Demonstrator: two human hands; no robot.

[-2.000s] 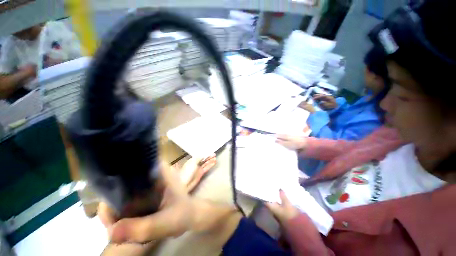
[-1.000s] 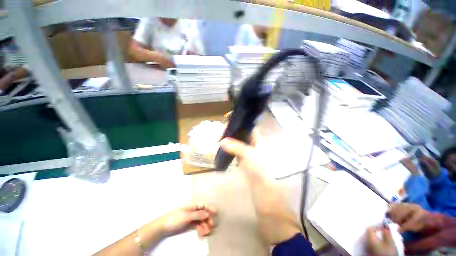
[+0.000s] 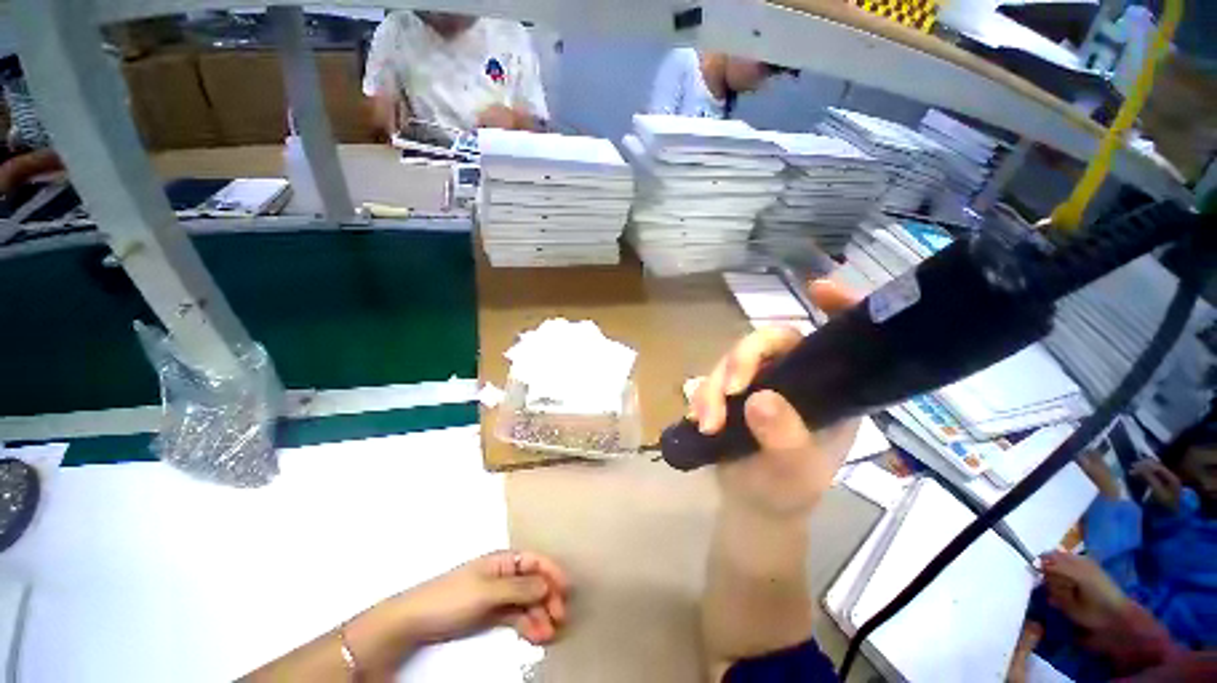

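My right hand (image 3: 787, 414) is closed round the black electric screwdriver (image 3: 881, 340), held nearly level with its nose to the left. The thin bit (image 3: 650, 450) is at the right side of the clear screw box (image 3: 567, 427); I cannot tell if it touches. Small white cards (image 3: 571, 363) are fanned over the box, with grey screws showing below them. My left hand (image 3: 521, 595) rests on the bench with curled fingers. Whether it pinches anything is hidden. Small white pieces (image 3: 501, 656) lie beside it.
A bag of screws (image 3: 220, 427) hangs by the white post (image 3: 147, 240). Tall stacks of white units (image 3: 554, 200) stand behind the screw box. White units (image 3: 934, 580) lie at right, near another person's hands. A dark round dish (image 3: 16, 500) is far left. A yellow strap (image 3: 1114, 127) hangs upper right.
The screwdriver has swung from upright to nearly level, its bit now by the screw box. My left hand stays in about the same place. The view has turned left since the oldest frame.
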